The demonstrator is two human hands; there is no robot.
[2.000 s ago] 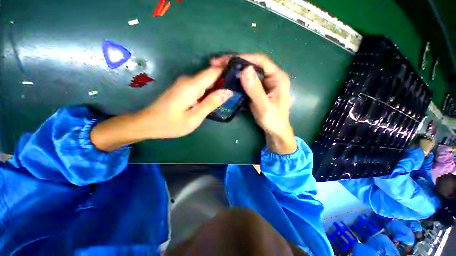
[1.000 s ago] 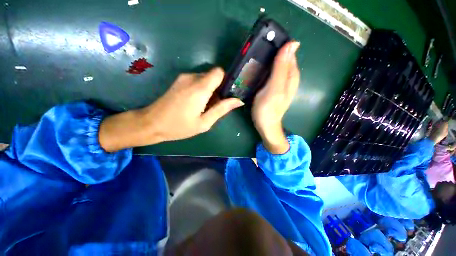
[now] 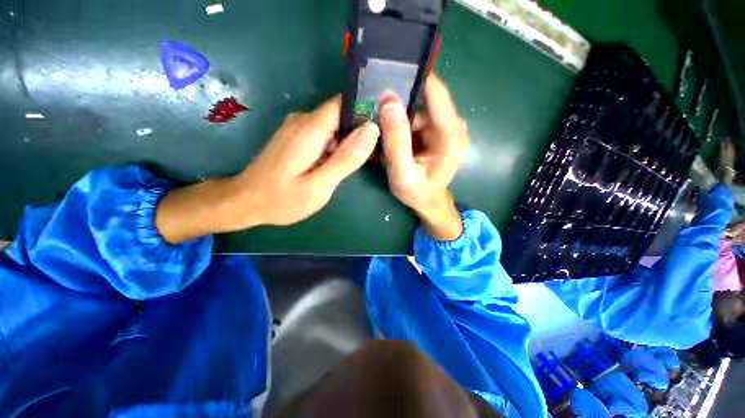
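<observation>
A partly assembled mobile phone point(image 3: 396, 41) is held upright above the green bench, its back facing me, its top end cut off by the picture's upper edge. It is black with red pieces on both sides, and silver and green show in its lower opening. My left hand point(image 3: 306, 159) grips its lower left corner, thumb at the bottom edge. My right hand point(image 3: 425, 151) grips its lower right side, thumb on the lower opening. A blue-violet triangular pick point(image 3: 184, 64) and a cluster of small red parts point(image 3: 226, 109) lie on the bench point(image 3: 106, 82) at the left.
A large glossy black blister tray point(image 3: 604, 180) stands at the right. A worn whitish rail point(image 3: 531, 31) crosses at the top right, with the green belt beyond. White scraps point(image 3: 144, 131) lie on the bench. Another person's blue sleeve point(image 3: 686, 282) is at the right, past the tray.
The phone has turned from tilted to nearly upright and moved up and nearer. My right hand has shifted from its side to its lower end, thumb on the opening. The other person's arm has moved.
</observation>
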